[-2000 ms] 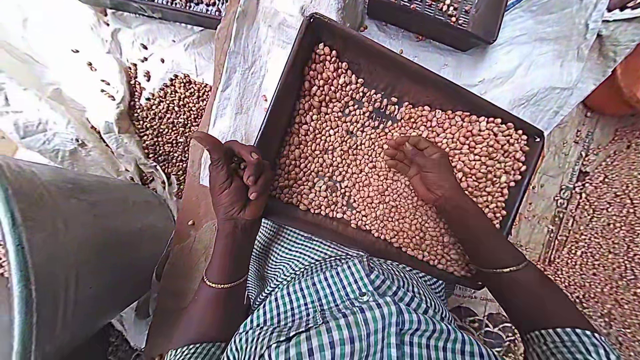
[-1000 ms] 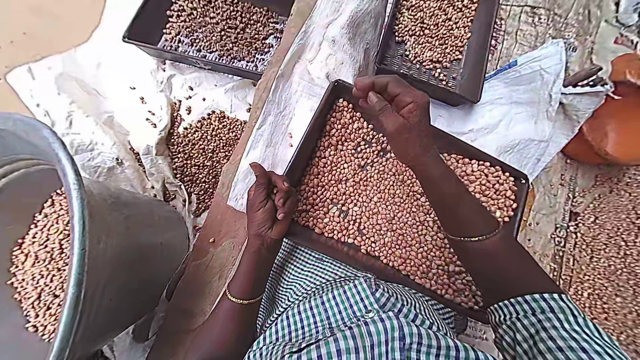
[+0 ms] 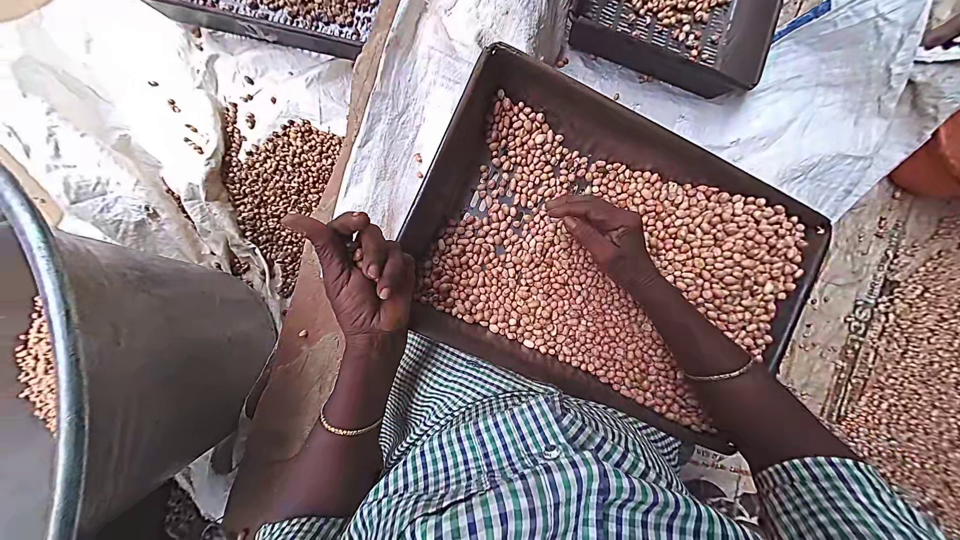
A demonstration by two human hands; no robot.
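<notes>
A dark plastic tray [image 3: 615,135] with a slotted bottom lies tilted across the lap, spread with pinkish kernels [image 3: 720,247] that look like shelled peanuts. My right hand [image 3: 604,232] is low over the middle of the tray, its thumb and fingertips close together at the kernels; whether it pinches one is hidden. Beside the tray's left corner, my left hand [image 3: 367,277] is turned palm up with curled fingers and the thumb sticking out. A small dark spot shows between its fingers, too unclear to name. Each wrist wears a thin bangle.
At the left stands a large metal bucket [image 3: 165,360] with kernels inside. A pile of darker kernels [image 3: 281,187] lies on white sheeting. Two more trays, one at top left [image 3: 300,37] and one at top right [image 3: 652,67], hold kernels. Loose kernels [image 3: 907,390] cover the right side, near an orange container [image 3: 930,165].
My right hand has come down from above the tray's far edge to the kernels in the middle. My left hand's fingers look more spread than a second ago.
</notes>
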